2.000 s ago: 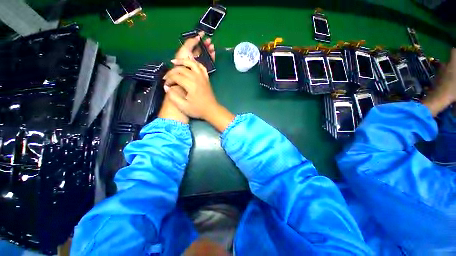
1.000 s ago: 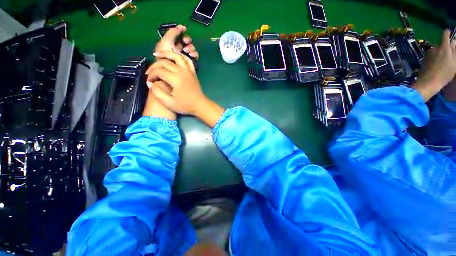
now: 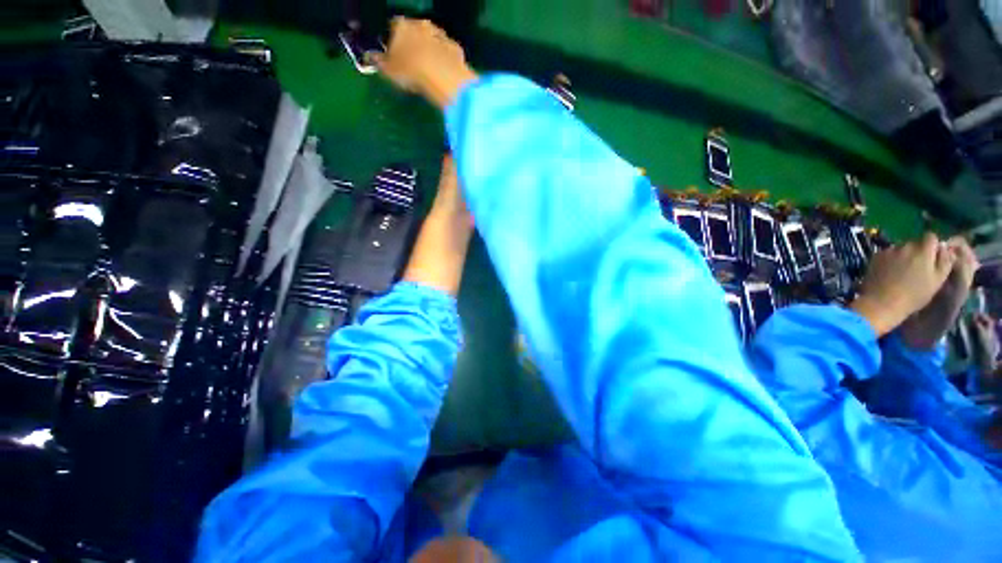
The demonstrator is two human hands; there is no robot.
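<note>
My right hand (image 3: pixel 421 55) is stretched far forward over the green bench. Its fingertips are at the edge of a small display module (image 3: pixel 357 51) with a white edge; I cannot tell if they grip it. My left hand (image 3: pixel 443 236) shows only by its wrist and lower part. My right sleeve hides its fingers and anything in them. Part-built units (image 3: pixel 761 233) with white-edged screens and yellow tabs stand in overlapping rows at the right, partly behind my right sleeve.
A glossy black tray stack (image 3: pixel 99 275) fills the left, with whitish separator sheets (image 3: pixel 288 203) at its edge. Black housings (image 3: pixel 368 247) are stacked beside it. Single units lie farther back, one at the right (image 3: pixel 719 159). Another person's hands (image 3: pixel 906 288) are at the right.
My right hand has left my left hand and moved forward to the module at the back. The view has shifted; my right sleeve now covers the place where the whitish round pot showed.
</note>
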